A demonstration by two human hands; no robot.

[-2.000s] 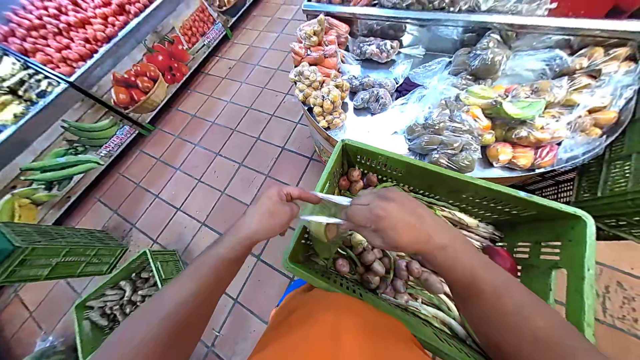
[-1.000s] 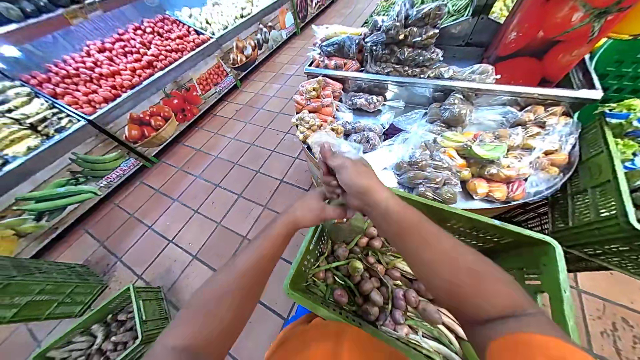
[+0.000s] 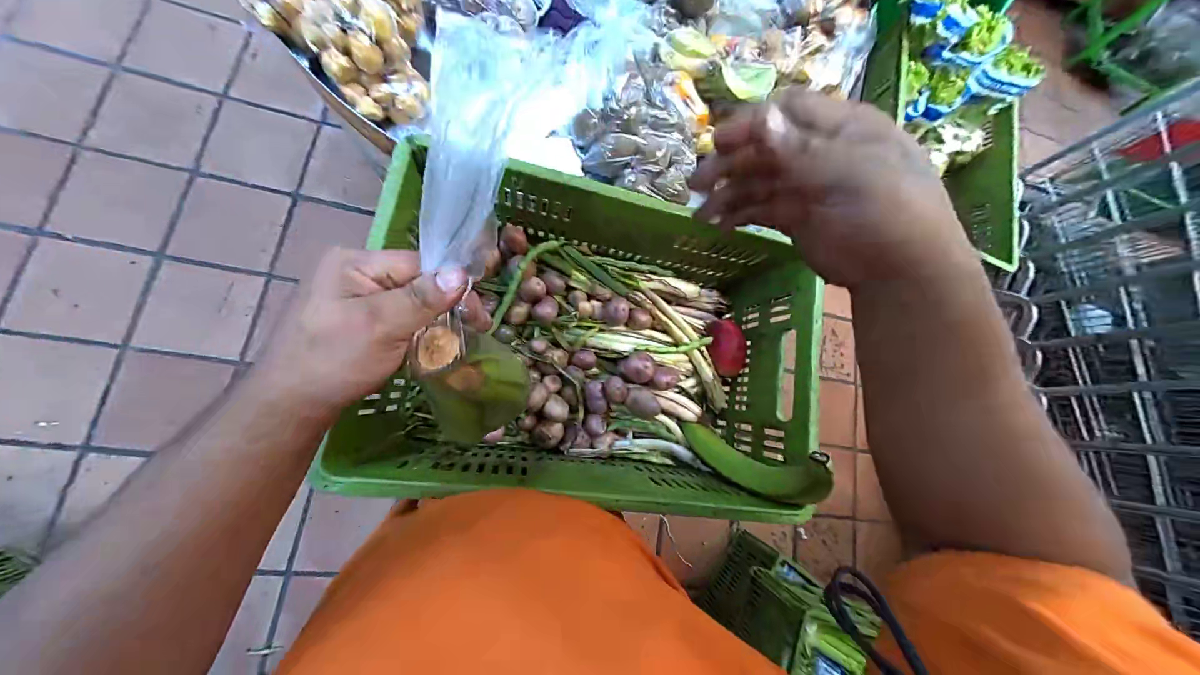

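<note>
My left hand pinches the gathered neck of a clear plastic bag over the left part of a green plastic crate. Below the fingers the bag holds a green vegetable piece and a round tan item, not clear in kind. My right hand, blurred, is raised above the crate's far right corner with fingers apart and nothing seen in it. In the crate lie small reddish potatoes, spring onions, a red onion and a long green pod or plantain.
Beyond the crate, a display holds bagged produce and bagged small onions or potatoes. A metal wire cart stands at the right. Another green crate is at the upper right, more crates lie below, and tiled floor shows at left.
My hands, close together on the bag one second ago, are now apart; the right has let go and moved right. The view has swung right and down.
</note>
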